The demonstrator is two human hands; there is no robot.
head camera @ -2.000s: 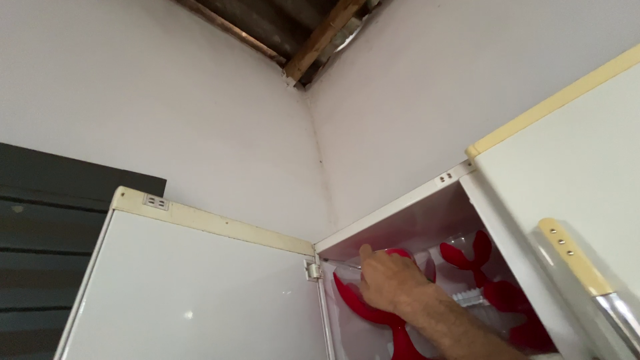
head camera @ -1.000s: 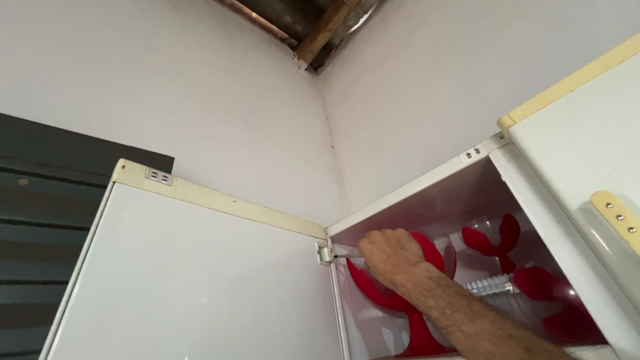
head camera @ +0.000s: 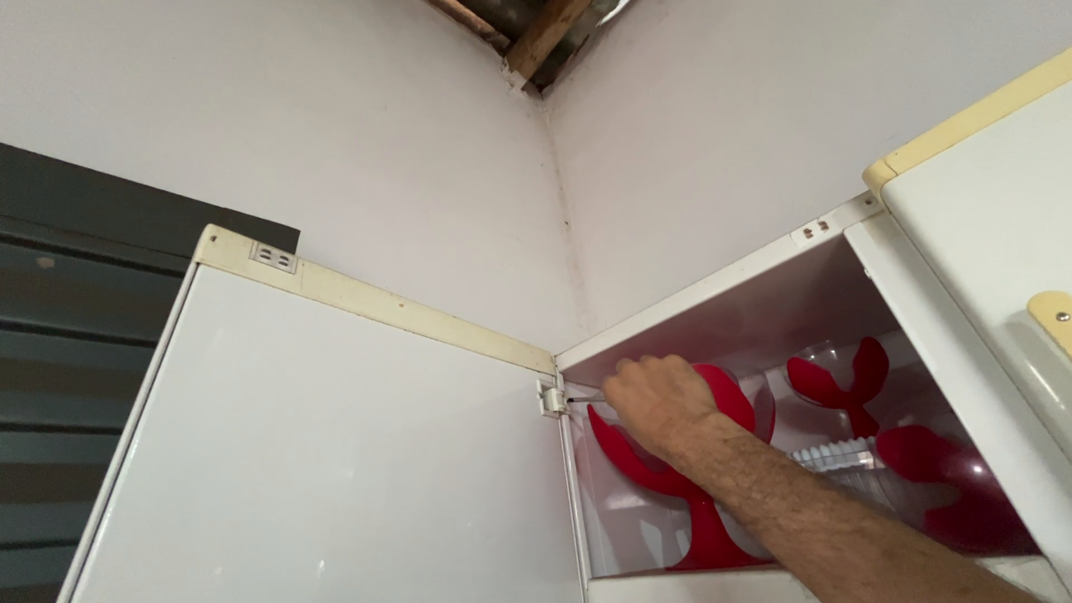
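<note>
My right hand [head camera: 662, 402] reaches into the open wall cabinet from the lower right, its fingers closed around a thin tool, apparently a screwdriver. The tool's dark metal shaft [head camera: 584, 399] points left, with its tip at the white hinge [head camera: 551, 399] between the cabinet frame and the swung-out white door [head camera: 335, 452]. The handle is hidden in the fist. Behind and below the hand stands a red forked holder [head camera: 708, 528] with clear parts. My left hand is out of view.
Inside the cabinet are a smaller red forked piece [head camera: 846, 389], a ribbed clear plastic item [head camera: 833, 455] and another red piece [head camera: 963, 477]. A second cabinet door [head camera: 997, 209] is at right. Dark slatted panels [head camera: 75, 352] are at left, and roof beams [head camera: 548, 38] show above.
My right hand stays near the hinge, its pose slightly changed. The tool shaft at the hinge shows more plainly than two seconds ago. The view has shifted a little.
</note>
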